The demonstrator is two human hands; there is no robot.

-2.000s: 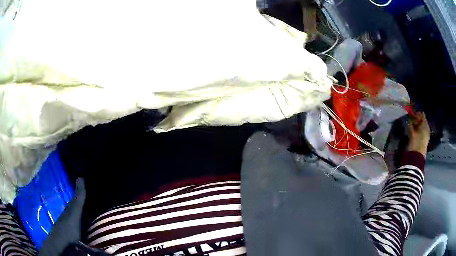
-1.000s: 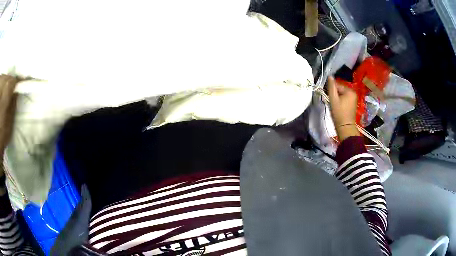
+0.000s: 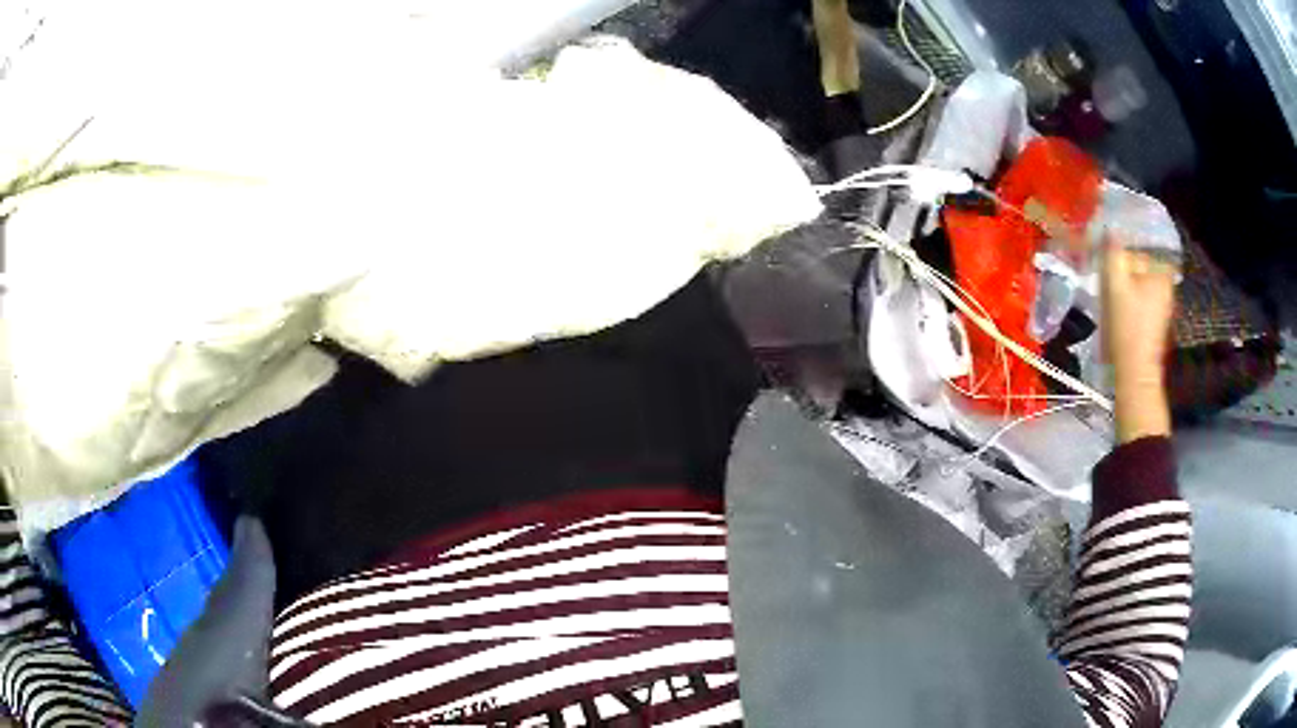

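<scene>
The cream-white padded jacket lies across my lap and the table at the upper left, strongly overexposed. Thin white elastic cords run from its right end to the right. More pale cords lie over a bright red-orange bundle on a whitish bag or cloth. My right hand is blurred, right of the red-orange bundle, with the arm stretched out; its fingers and anything in them cannot be made out. My left hand is not visible; only its striped sleeve shows at the lower left edge.
A blue plastic crate is below the jacket at the left. Grey rounded panels are beside my striped top. A dark mesh item is at the right. A brown strip stands at the top, with a blue-grey edge near the upper right.
My right hand has moved from the cords at the jacket's end out to the right. The jacket's right end has shifted left and bunched up. My left hand has gone out of sight.
</scene>
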